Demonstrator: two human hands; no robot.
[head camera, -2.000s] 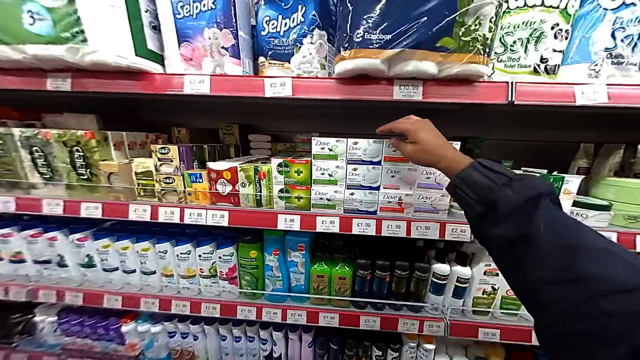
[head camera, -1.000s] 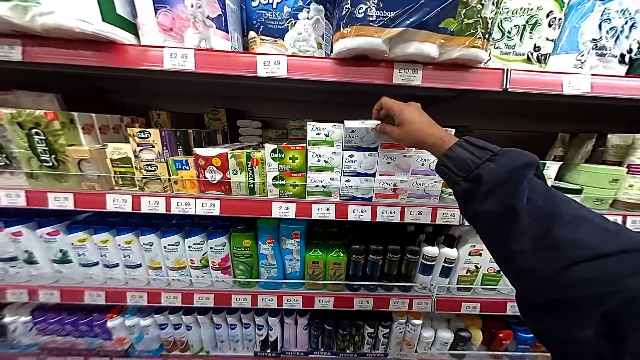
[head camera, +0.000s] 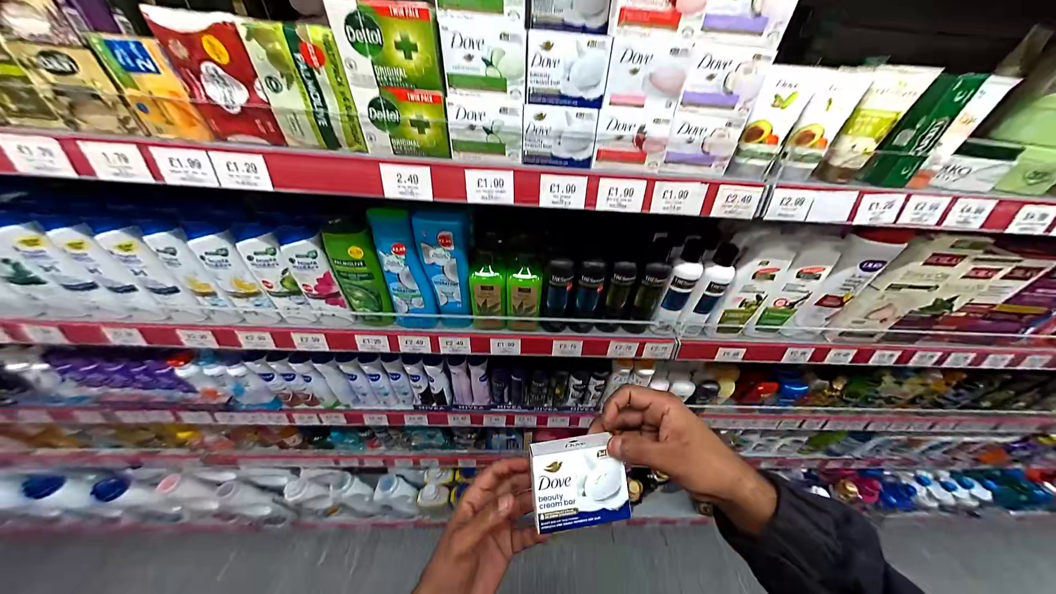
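Observation:
A white and blue Dove soap bar box (head camera: 580, 487) is held in front of the shelves, its printed front toward me. My right hand (head camera: 672, 450) pinches its upper right corner between thumb and fingers. At the box's left side and lower edge, my left hand (head camera: 492, 518) supports it, with some fingers hidden behind. Above, on the upper shelf, stand stacks of similar Dove boxes (head camera: 563, 136), beside green Dettol twin packs (head camera: 408, 124) on their left and cream tubes (head camera: 771, 115) on their right.
Red shelf edges (head camera: 313, 180) with price tags run across the view. Shampoo bottles (head camera: 355, 268) fill the shelf below, with black-capped bottles (head camera: 620, 289) farther right. Lower rows hold deodorants (head camera: 375, 381) and white bottles (head camera: 313, 491). Grey floor (head camera: 272, 561) shows at the bottom.
My right hand has come down from the top of the Dove stack and now holds a box out in front of the shelves. My left hand has come into view. The view has tilted down.

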